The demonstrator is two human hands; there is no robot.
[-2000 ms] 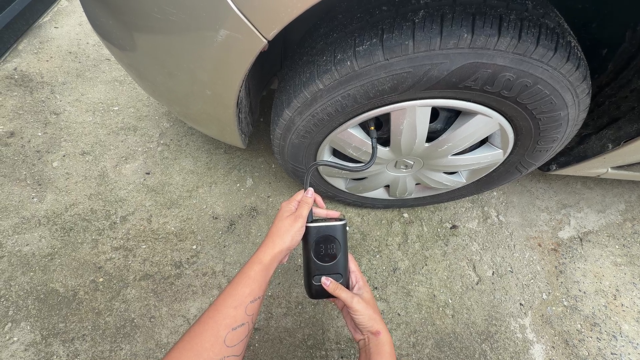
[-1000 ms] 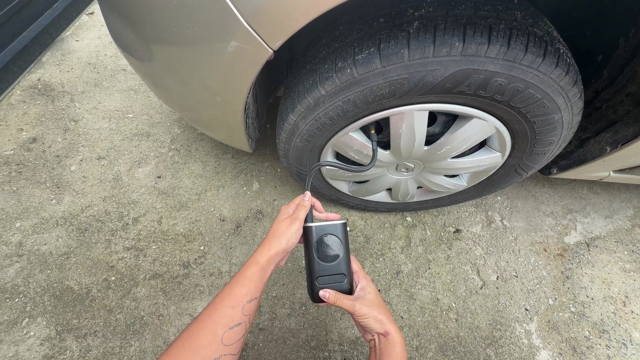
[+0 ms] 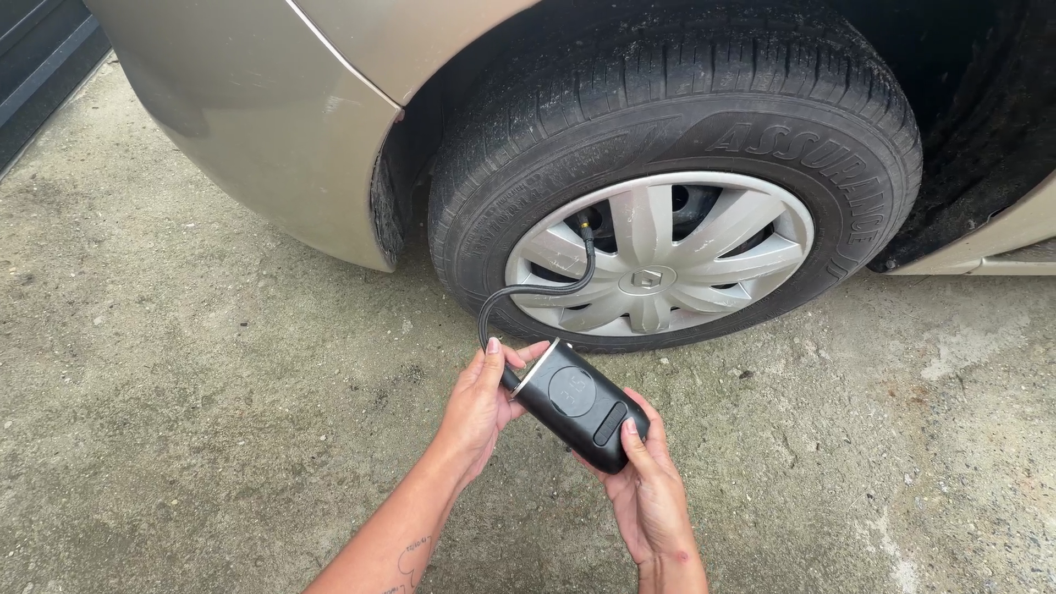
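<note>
My right hand [image 3: 648, 474] holds the lower end of a black portable tyre inflator [image 3: 577, 404], its thumb beside the oval button. The inflator is tilted, and its round display shows faint digits. At the inflator's top end, my left hand [image 3: 483, 404] grips the base of the black air hose [image 3: 536, 289] between thumb and fingers. The hose curves up to a brass-coloured fitting [image 3: 586, 229] at the valve, between spokes of the silver hubcap [image 3: 648, 280]. Around the hubcap is the black car tyre [image 3: 676, 107].
A beige car's bumper [image 3: 264, 124] and wheel arch surround the tyre above and to the left. The car's sill [image 3: 990, 239] is at the right. Rough concrete ground [image 3: 247, 412] lies below, and a dark panel [image 3: 45, 66] stands at the top left.
The inflator was upright in both earlier frames; now it is tilted, its top end toward the upper left. My right hand has moved with its lower end. The hose remains at the wheel.
</note>
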